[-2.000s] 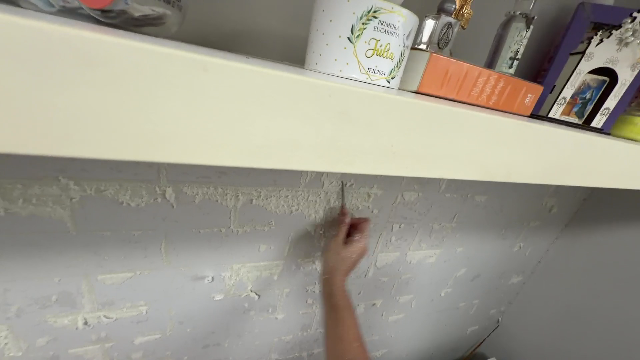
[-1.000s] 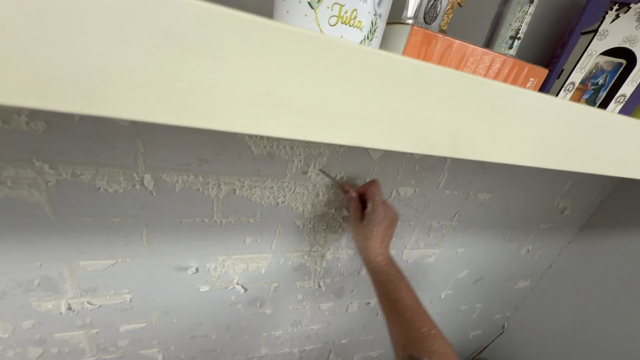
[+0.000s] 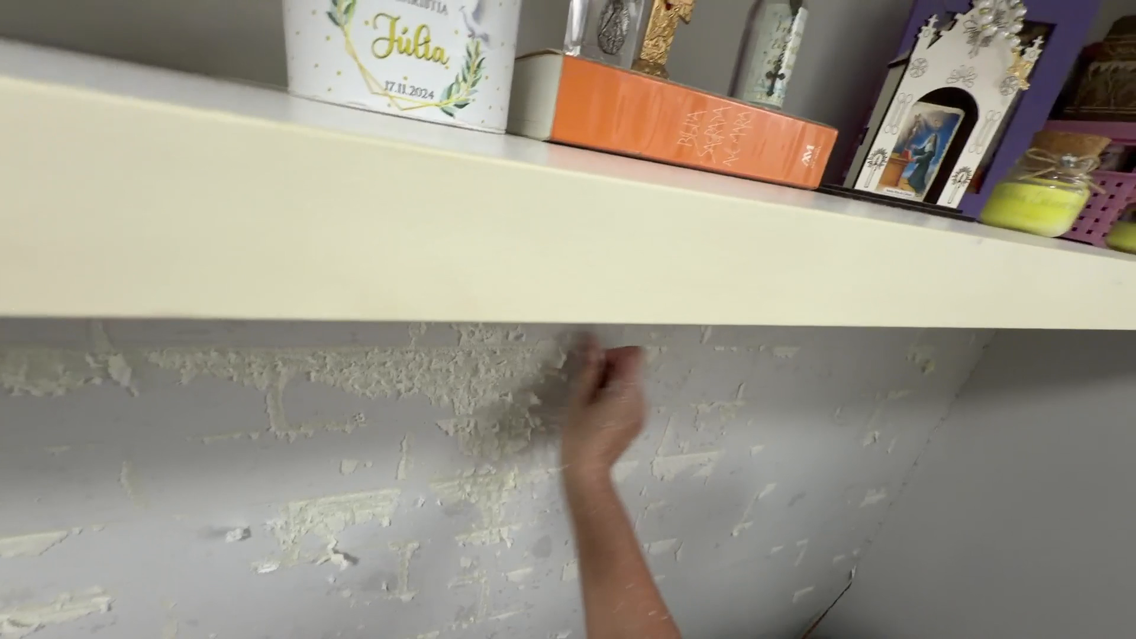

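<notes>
My right hand is raised against the grey wall, just under the cream shelf. Its fingers are closed around a small thin tool, now lost in motion blur at the fingertips. Left of the hand, a rough band of flaking cream residue runs along the wall, with a patch reaching downward beside the knuckles. More thin residue strips cling lower down in a brick-like pattern. Small flecks show near the forearm. My left hand is out of the frame.
On the shelf stand a white printed container, an orange book, a small glass bottle, a white chapel-shaped ornament and a corked jar with yellow contents. The shelf's front edge overhangs my hand.
My right hand has shifted from the flaking patch to its right side, close under the shelf, and the forearm is more upright than one second ago. The view has tilted up.
</notes>
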